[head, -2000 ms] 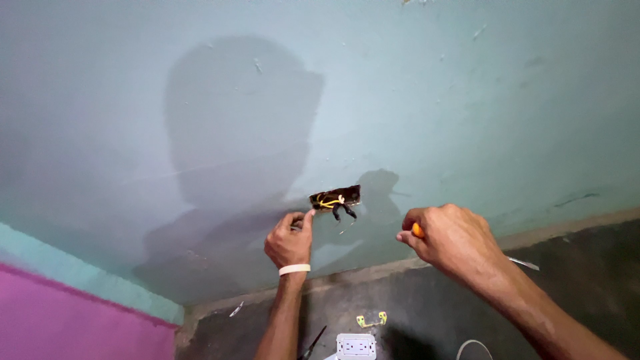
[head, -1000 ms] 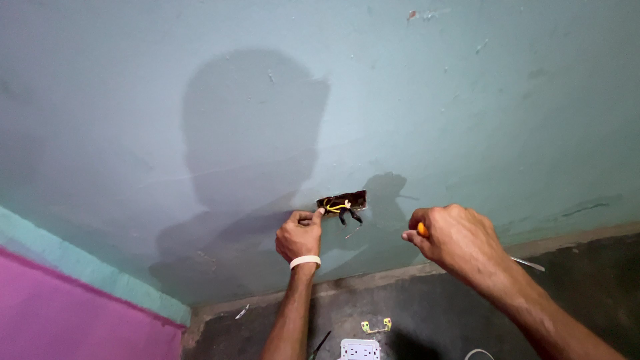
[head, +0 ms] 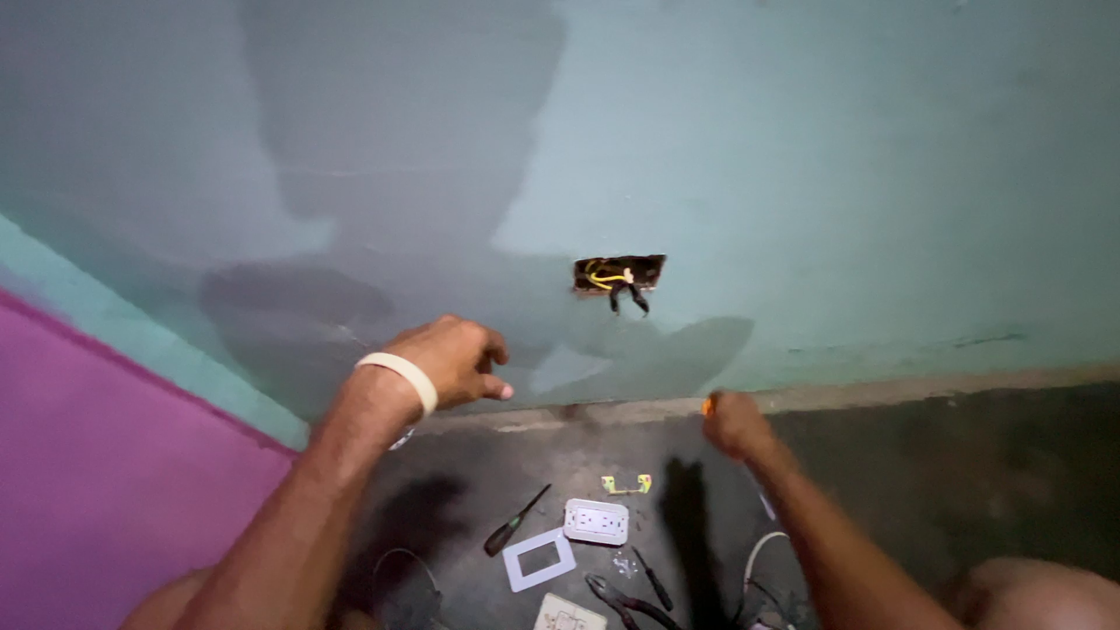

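A rectangular electrical box opening (head: 647, 267) is set in the blue-green wall, with yellow wires (head: 604, 278) and black-covered wire ends (head: 632, 299) coming out of it. My left hand (head: 451, 359), a pale band at its wrist, is below and left of the opening, fingers apart and nothing seen in them. My right hand (head: 735, 424) is closed around an orange object (head: 708, 407), mostly hidden in the fist, below and right of the opening. A white double outlet (head: 597, 522) lies on the floor below, near a yellowish metal bracket (head: 626, 490).
On the dark floor lie a white cover frame (head: 510, 569), a screwdriver (head: 503, 535), a smaller screwdriver (head: 656, 584), pliers (head: 619, 598), an ivory electrical plate (head: 569, 615) and a pale cable (head: 754, 560). A pink wall (head: 114, 455) stands at the left.
My left hand has left the edge of the wall opening and moved down and left. My right hand is lower, still holding the orange object. The view has tilted down, showing more floor.
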